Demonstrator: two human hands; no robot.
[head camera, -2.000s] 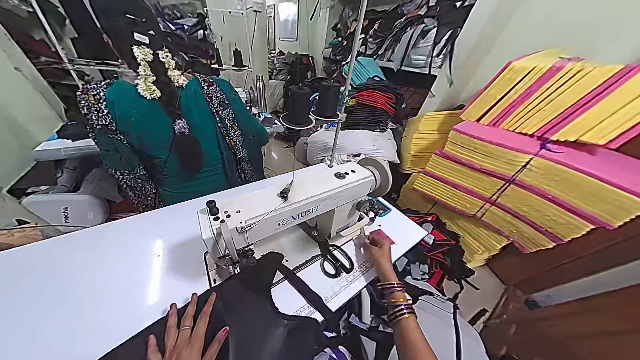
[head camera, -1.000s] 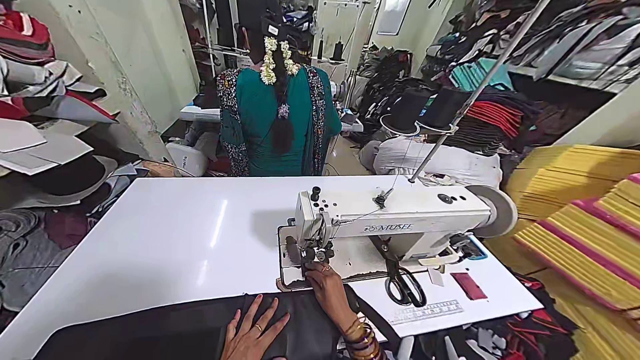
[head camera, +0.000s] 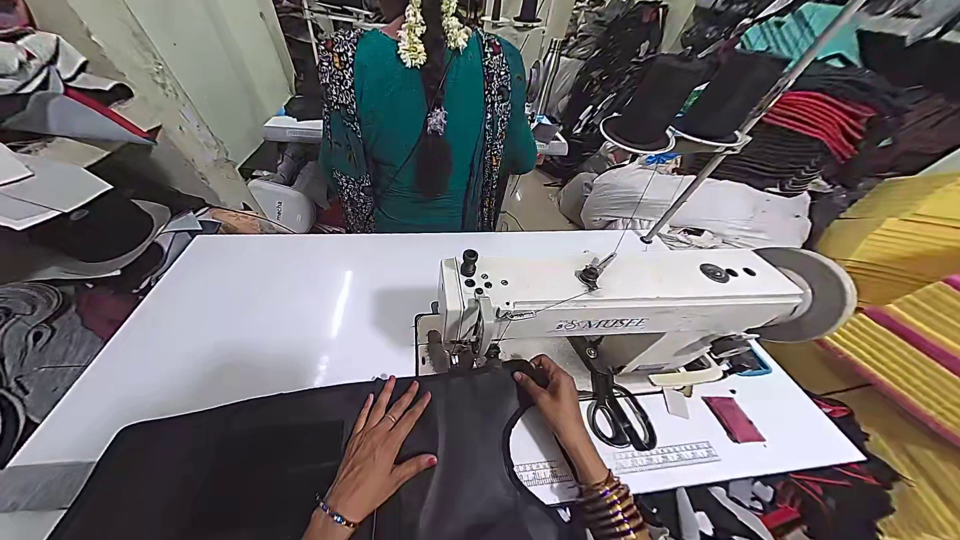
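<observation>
Black fabric (head camera: 247, 457) lies across the front of the white table, its far edge at the needle area of a white industrial sewing machine (head camera: 637, 300). My left hand (head camera: 386, 439) rests flat on the fabric with fingers apart, left of the machine's presser foot. My right hand (head camera: 551, 394) pinches the fabric's edge between thumb and fingers, just right of the presser foot. Black-handled scissors (head camera: 619, 420) lean beside the machine arm, right of my right hand. Thread runs from black thread cones (head camera: 656, 97) to the machine head. Whether the foot is down on the fabric cannot be told.
The white table (head camera: 255, 330) bears a clear ruler (head camera: 667, 455) and a maroon fabric piece (head camera: 735, 418) at right. A person in teal (head camera: 412, 150) sits beyond it. Yellow and pink stacks (head camera: 907, 345) stand at right; grey cloth piles (head camera: 37, 337) at left.
My right hand has moved from the needle area to the fabric's edge right of it and now grips it. The fabric's far edge has come up to the presser foot.
</observation>
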